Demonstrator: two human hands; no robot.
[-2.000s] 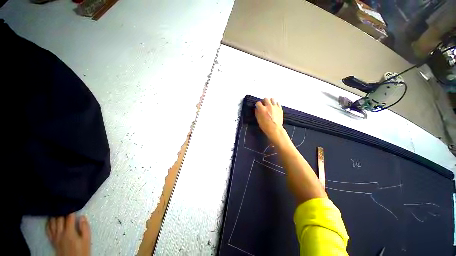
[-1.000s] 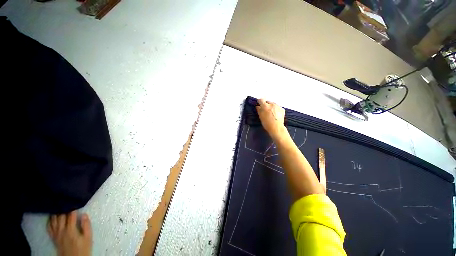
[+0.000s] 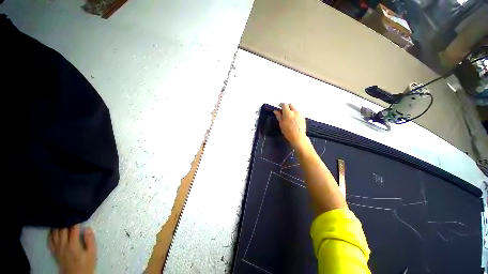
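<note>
The dark fabric lay [image 3: 374, 230] with thin white chalk lines covers the lower right, its thick layered edge running along the far side. My right hand [image 3: 290, 122] is on the far left corner of the lay, fingers bent over the layered edge; how many plies it grips cannot be told. My left hand [image 3: 73, 250] lies palm down on the white table at the lower left, fingers slightly apart, beside the loose dark fabric [image 3: 59, 134]. A narrow wooden ruler [image 3: 342, 175] lies on the lay, partly behind my right forearm.
The electric cloth cutting machine [image 3: 409, 106] stands beyond the lay, with a black cord. Beige fabric [image 3: 321, 45] lies along the far side. The white table [image 3: 160, 69] has a jagged seam with brown patches. A brownish object [image 3: 105, 6] is at the upper left edge.
My right hand stays at the lay's corner, its fingers shifting slightly on the edge. My left hand has not visibly moved.
</note>
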